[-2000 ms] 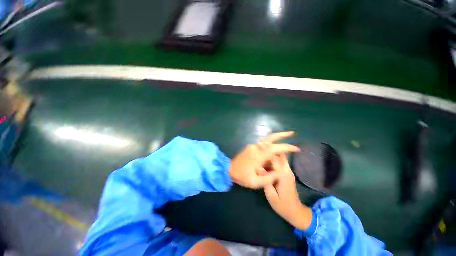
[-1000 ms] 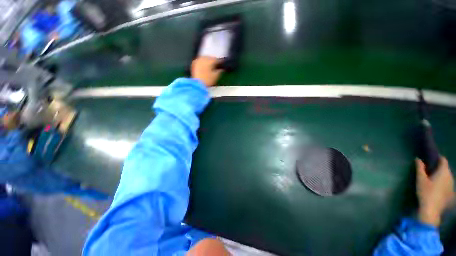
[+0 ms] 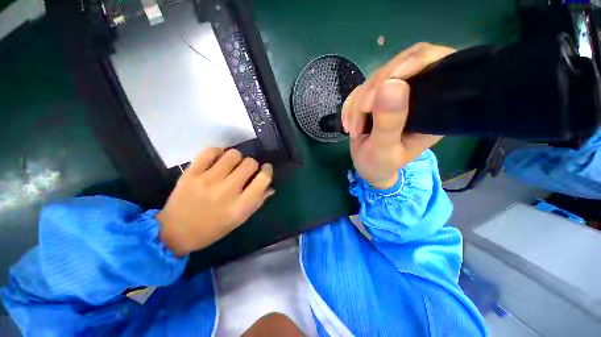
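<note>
My right hand point(image 3: 389, 112) grips the thick black electric screwdriver point(image 3: 487, 92), its narrow end over the round perforated screw dish point(image 3: 316, 99). The dish's far right part looks dark; single screws cannot be made out. My left hand point(image 3: 214, 197) lies at the near edge of the device unit, fingers bent over the black frame point(image 3: 273, 118). Whether it grips the frame cannot be told. The unit's silver plate point(image 3: 181, 92) faces up, with a thin dark wire on it and a honeycomb-patterned strip point(image 3: 240, 72) along its right side.
The dark green bench point(image 3: 329, 191) lies under everything. A tiny light speck sits beyond the dish. At the right are a black cable, another person's blue sleeve point(image 3: 553, 168) and a pale box-like surface point(image 3: 540, 240). Dark equipment stands at the top right.
The framed unit has come from the far side of the bench to close in front of me, left of the dish. The screwdriver has moved from the far right to over the dish.
</note>
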